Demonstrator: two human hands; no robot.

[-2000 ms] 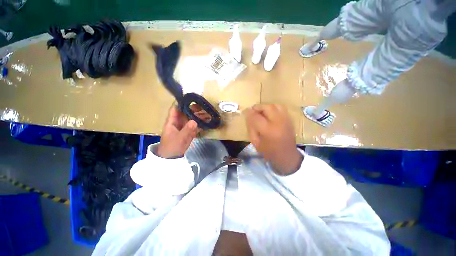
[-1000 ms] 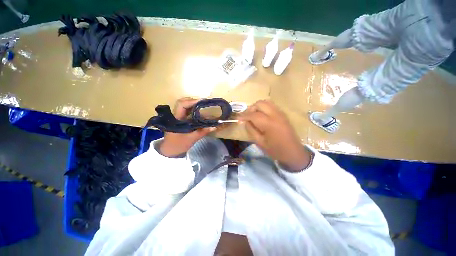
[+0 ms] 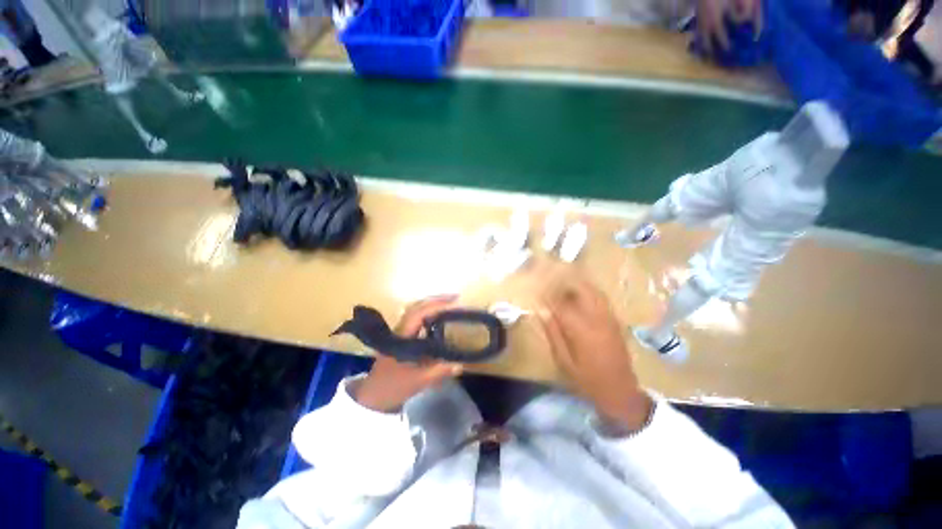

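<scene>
My left hand [image 3: 401,378] holds a black sash part [image 3: 503,336] by its ring, with the flared tail pointing left. My right hand [image 3: 589,336] is blurred, to the right of the ring and apart from it. Whether its fingers hold a thin stick cannot be told. A small white dish [image 3: 507,311] lies between the hands, partly behind the ring. A white striped figure lower body [image 3: 752,212] stands tilted on the bench at the right, sandalled feet towards me. A pile of black sash parts [image 3: 305,210] lies at the back left.
Small white bottles [image 3: 555,226] and a white packet [image 3: 503,258] lie behind my hands. Stacked figure bodies [image 3: 31,191] are far left. Beyond the green conveyor [image 3: 465,134], with another figure [image 3: 126,67], are a blue crate [image 3: 401,50] and another person's hand [image 3: 728,21].
The view has tilted up, showing the conveyor and far bench. My right hand has moved off the ring to the right. The thin pale stick seen against the ring is no longer visible.
</scene>
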